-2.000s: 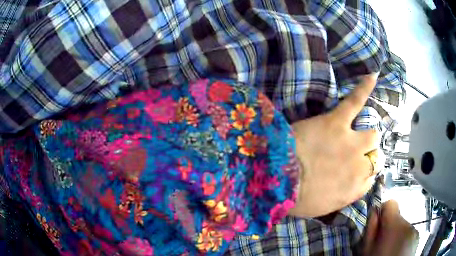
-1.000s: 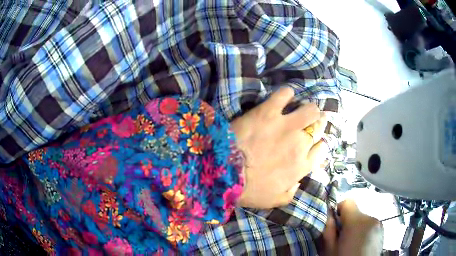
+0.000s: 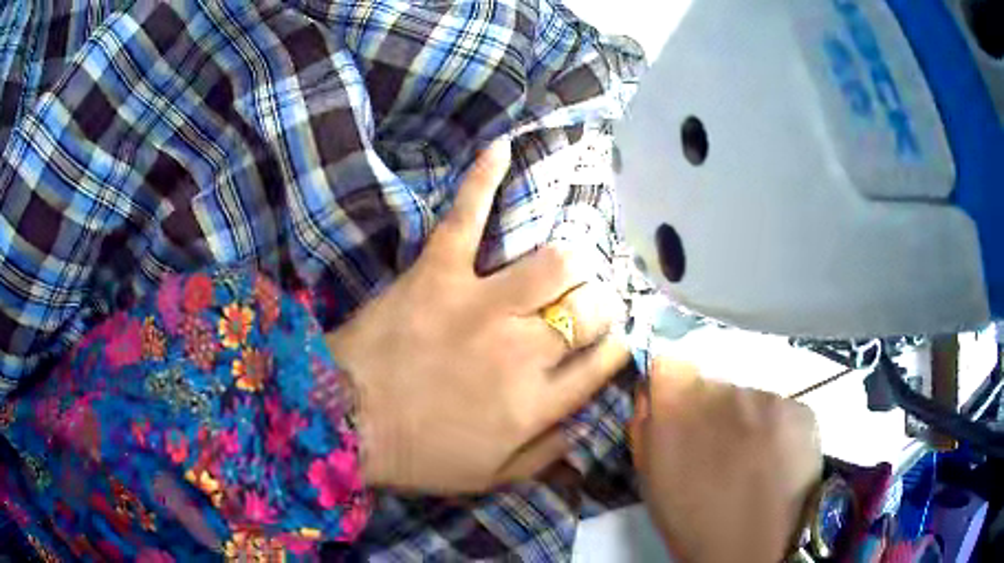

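The brown, white and blue plaid cloth lies in folds from the upper left to below the machine head. My left hand, with a gold ring and floral sleeve, lies on the cloth with fingers spread, pressing it beside the needle area. Some fingertips are hidden by glare and folds. My right hand, with a watch, is closed on the cloth's edge below the head, touching the left fingertips. Its palm is hidden. The white sewing machine head hides most of the presser foot and needle.
The machine's blue stripe is at the upper right. The white table shows below the head. Dark cables and a brown upright part are at the right. Blue items are at the lower right.
The machine head appears larger and further left. Both hands and the cloth also appear further left. The right hand has come closer to the left, and its watch now shows.
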